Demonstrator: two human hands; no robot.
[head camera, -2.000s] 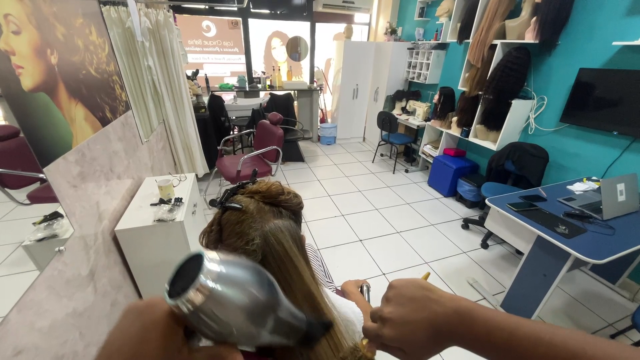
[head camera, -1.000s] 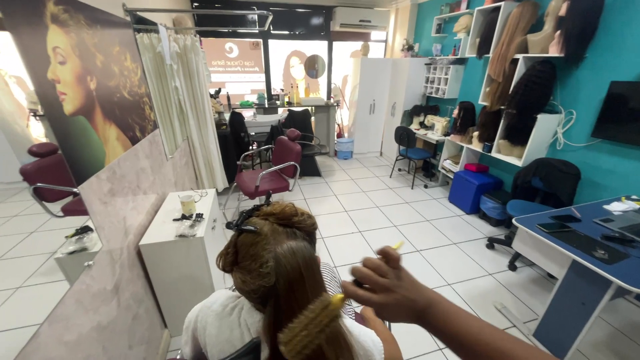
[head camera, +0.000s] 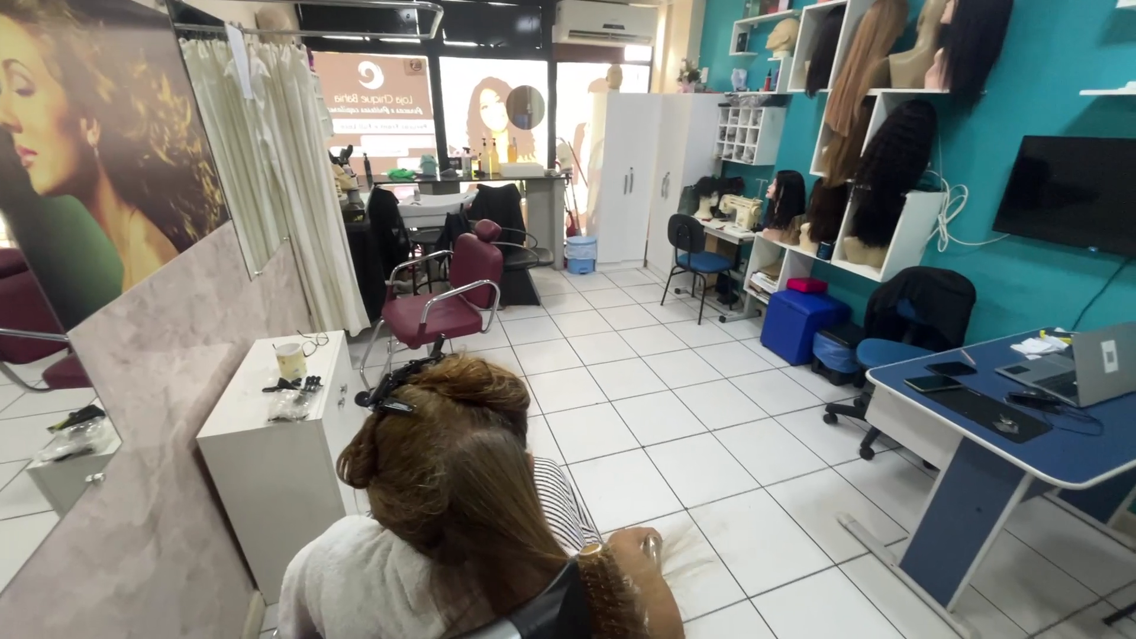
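Neither of my hands shows in the head view. A seated person's head (head camera: 444, 461) is seen from behind, with brown hair parted and its upper part pinned up by black hair clips (head camera: 390, 390). A straight length of hair (head camera: 497, 497) runs down toward a round hairbrush (head camera: 612, 590) at the lower middle; the frame's bottom edge cuts off the brush, and its handle is not visible. Beside the brush, the seated person's hand (head camera: 632, 543) rests at the chair's metal armrest (head camera: 654, 548). Fine loose strands stick out to its right. A white towel (head camera: 355, 577) covers the person's left shoulder.
A white cabinet (head camera: 275, 470) with a mug (head camera: 290, 360) and clips (head camera: 293, 386) stands left, beside the mirror. Ahead is a burgundy salon chair (head camera: 448, 297). At right are a blue desk (head camera: 1047, 417) with a laptop (head camera: 1083, 364) and an office chair (head camera: 919, 311).
The silver hair dryer went out of view after the first frame. My right hand, seen at the brush one second ago, has left the view. The brush now sits lower and further right against the hair.
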